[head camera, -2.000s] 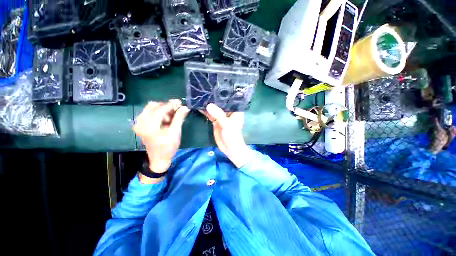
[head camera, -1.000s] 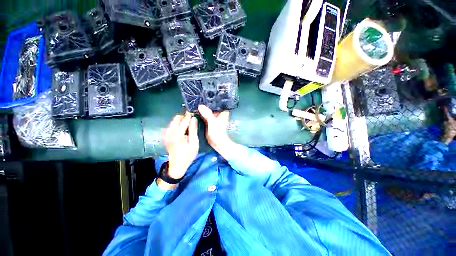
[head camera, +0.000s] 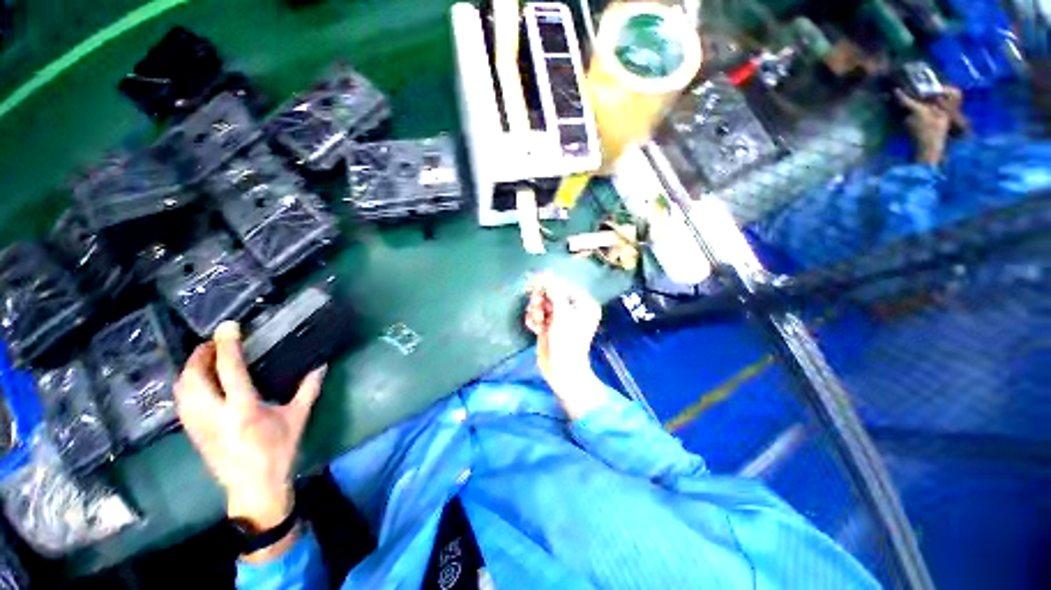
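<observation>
My left hand (head camera: 244, 432), with a dark wristband, grips the near edge of a black housing (head camera: 302, 337) on the green bench, fingers on top and thumb at its near side. The housing shows a plain dark face and a paler grey strip along its top. My right hand (head camera: 562, 326) is over the bench edge below the tape dispenser (head camera: 530, 121), fingertips together; whether a small piece is between them is too blurred to tell. A small shiny piece (head camera: 401, 337) lies on the bench between my hands.
Several dark patterned units (head camera: 403, 176) lie at left and centre back. A clear bag (head camera: 63, 501) and a blue bin (head camera: 17, 409) are at the left edge. Right are a yellowish roll (head camera: 628, 87), a white bottle (head camera: 674, 240), a mesh partition and another person's hands (head camera: 931, 121).
The view has turned and shifted. My hands have moved apart: left onto the black housing beside the other units, right towards the dispenser. The patterned unit is no longer between my hands.
</observation>
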